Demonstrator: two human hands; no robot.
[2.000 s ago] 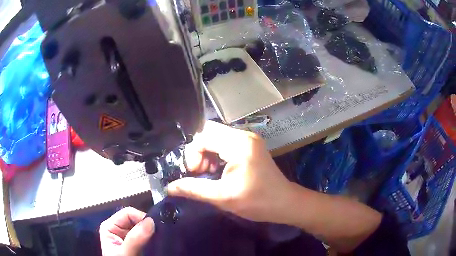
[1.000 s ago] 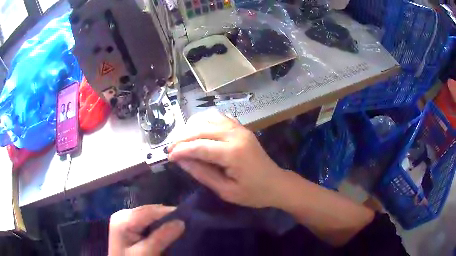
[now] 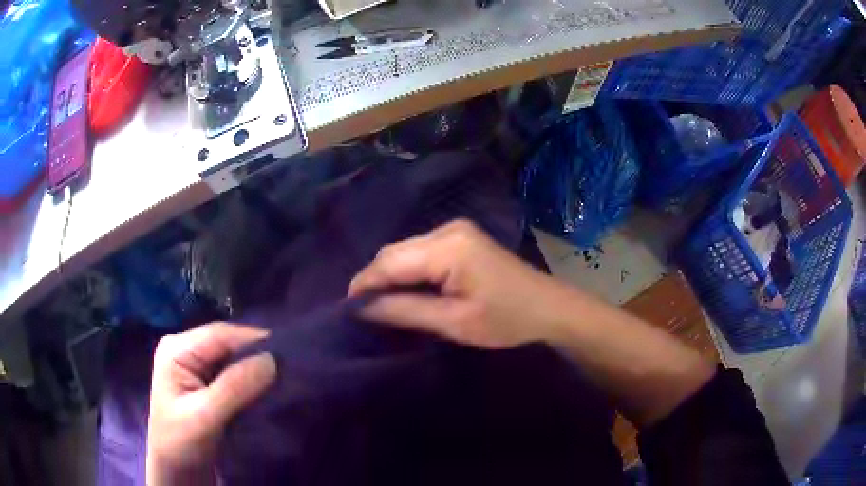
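Note:
The dark purple garment (image 3: 323,380) lies over the lap, below the table edge. My left hand (image 3: 204,394) pinches its folded edge between thumb and fingers at the lower left. My right hand (image 3: 465,289) pinches the same edge further right. The strip between them is stretched and slightly blurred. No button can be made out on the cloth. The work bed (image 3: 249,142) juts over the table edge above the hands, with the metal button clamp (image 3: 223,81) on it and no cloth there.
Thread snips (image 3: 375,43) lie on the table (image 3: 513,43) near its wooden edge. A pink phone (image 3: 69,119) with a cable and red and blue plastic bags are at the left. A blue crate (image 3: 760,285), a blue bag (image 3: 584,176) and an orange bucket (image 3: 836,128) stand at the right.
The view has tilted down. The garment and both hands have moved away from the machine to the lap. My right hand has left the work bed and now pinches the cloth edge.

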